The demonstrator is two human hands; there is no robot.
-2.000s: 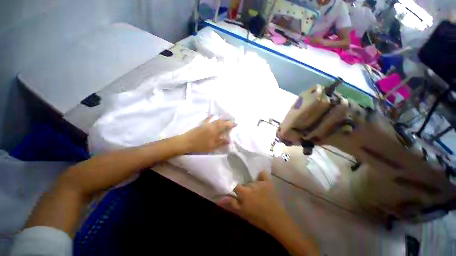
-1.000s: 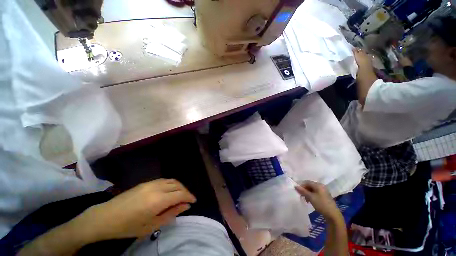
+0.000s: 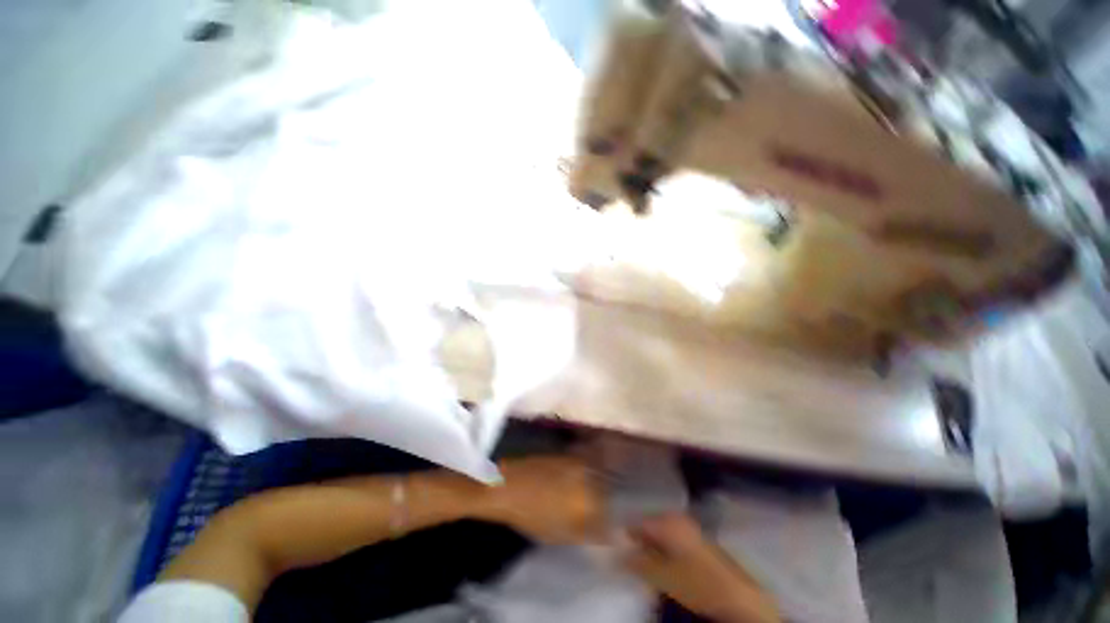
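The view is motion-blurred. The large white garment piece (image 3: 280,268) lies heaped on the table left of the sewing machine (image 3: 803,170), with a corner hanging over the front edge. My left hand (image 3: 554,497) is below the table edge, close to my right hand. My right hand (image 3: 694,566) holds a pale cut panel (image 3: 643,477) at my fingertips. Blur hides my left fingers, so I cannot tell whether they grip the panel too. More pale fabric (image 3: 560,590) shows below my hands; I cannot tell whether it is the same piece.
The machine table's front edge (image 3: 755,456) runs above my hands. White panels (image 3: 791,548) lie below it at the right. A blue crate (image 3: 183,511) is at the lower left. More white fabric (image 3: 1022,414) is at the far right, beside a small dark switch (image 3: 953,416).
My view has swung back left to the garment heap. My right hand has come from the crate towards my left hand with a panel. The hands are now close together below the table edge.
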